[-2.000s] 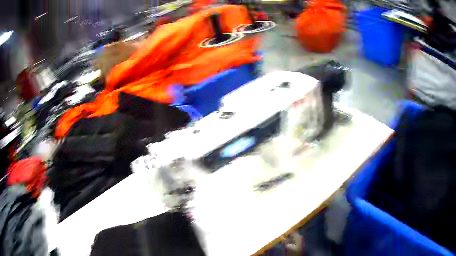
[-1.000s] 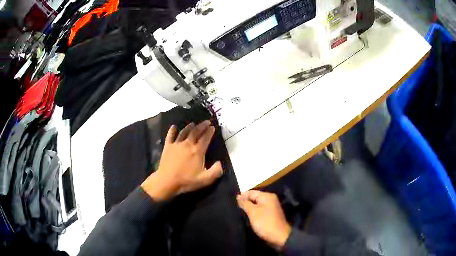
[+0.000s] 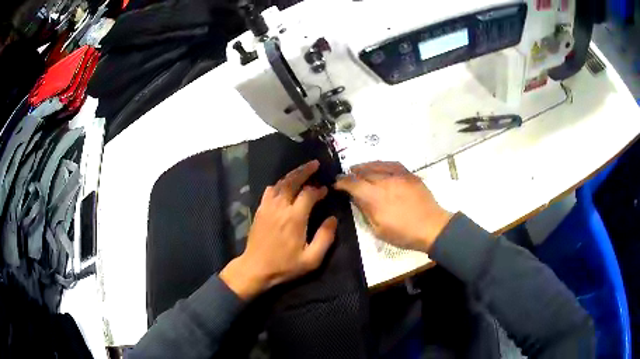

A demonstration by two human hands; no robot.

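The black mesh back panel lies on the white table with its far right corner under the sewing machine head. A camouflage webbing strip runs along it. My left hand lies on the panel with its fingers bent near the presser foot. My right hand is at the panel's right edge, its fingertips on the edge just in front of the presser foot; its thumb is partly hidden. The sewing machine has a lit screen.
Thread snips lie on the table right of the needle area. Black pieces are piled behind the machine head. Red pieces and grey cut pieces are at the left. A blue bin stands at the right.
My right hand has moved from the table's front edge up to the panel edge near the presser foot. My left hand remains on the panel. The camouflage strip shows more clearly.
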